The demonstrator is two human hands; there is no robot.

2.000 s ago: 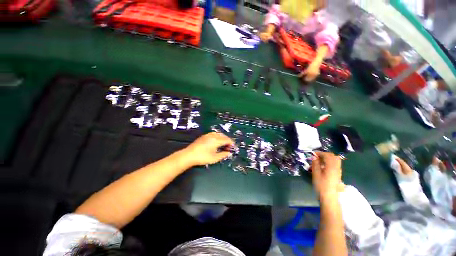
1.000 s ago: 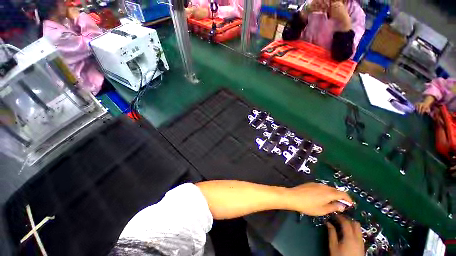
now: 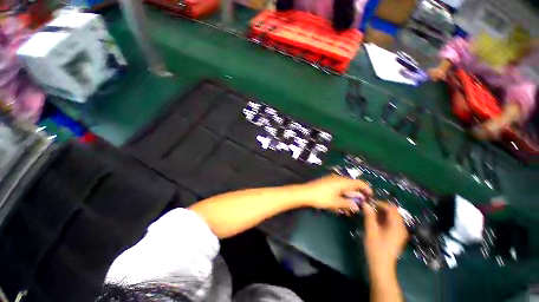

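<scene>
The picture is blurred. My left hand [image 3: 334, 191] is over the left end of a heap of small black-and-silver parts [image 3: 434, 245], its fingertips closed on a small shiny part [image 3: 356, 197]. My right hand [image 3: 385, 233] is just right of it, its fingers bent up towards the same part. Whether the right fingers grip anything cannot be told. Black modules with pale tabs [image 3: 289, 134] lie in rows at the corner of the flat black tray [image 3: 195, 138], left of the heap.
A white block [image 3: 467, 219] stands right of the heap. Dark straps [image 3: 405, 122] lie mid-bench. Red-orange trays [image 3: 307, 40], a white sheet [image 3: 387, 63] and people in pink sleeves are across the green bench [image 3: 266, 76]. A white machine [image 3: 68, 56] stands far left.
Two seconds ago my hands were apart, the right one by the white block; a second ago they had come together at the heap's left end, where they remain. The camera view has shifted.
</scene>
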